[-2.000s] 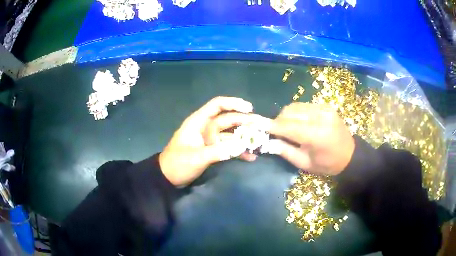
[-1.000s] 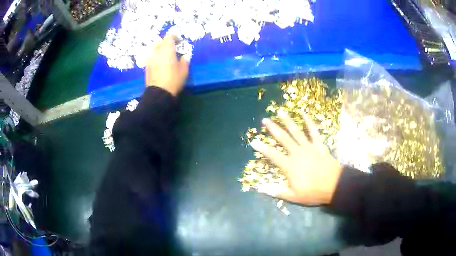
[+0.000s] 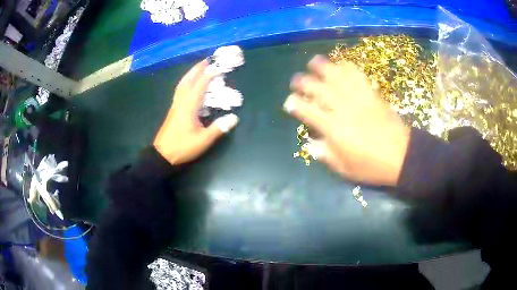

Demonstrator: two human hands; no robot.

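My left hand (image 3: 190, 113) is on the dark green bench, fingers curved around the left side of a small group of white plastic housings (image 3: 224, 95). It touches them, but a firm grip on one cannot be made out. My right hand (image 3: 348, 116) is blurred, fingers spread, over the left edge of the loose pile of brass contacts (image 3: 391, 62). No piece can be seen in it. Pale wraps show on the thumb and some fingertips. A few brass contacts (image 3: 305, 148) lie by the right thumb, partly hidden.
A blue sheet (image 3: 272, 22) with white housings runs along the far edge. A clear bag of brass contacts (image 3: 482, 96) lies right. White gloves (image 3: 46, 181) and a cable are at the left. A black bin of white parts (image 3: 177, 276) is below the near edge.
My left hand has come back from the white heap on the blue sheet to the green bench, beside housings. My right hand has lifted or shifted at the brass pile. The view has shifted.
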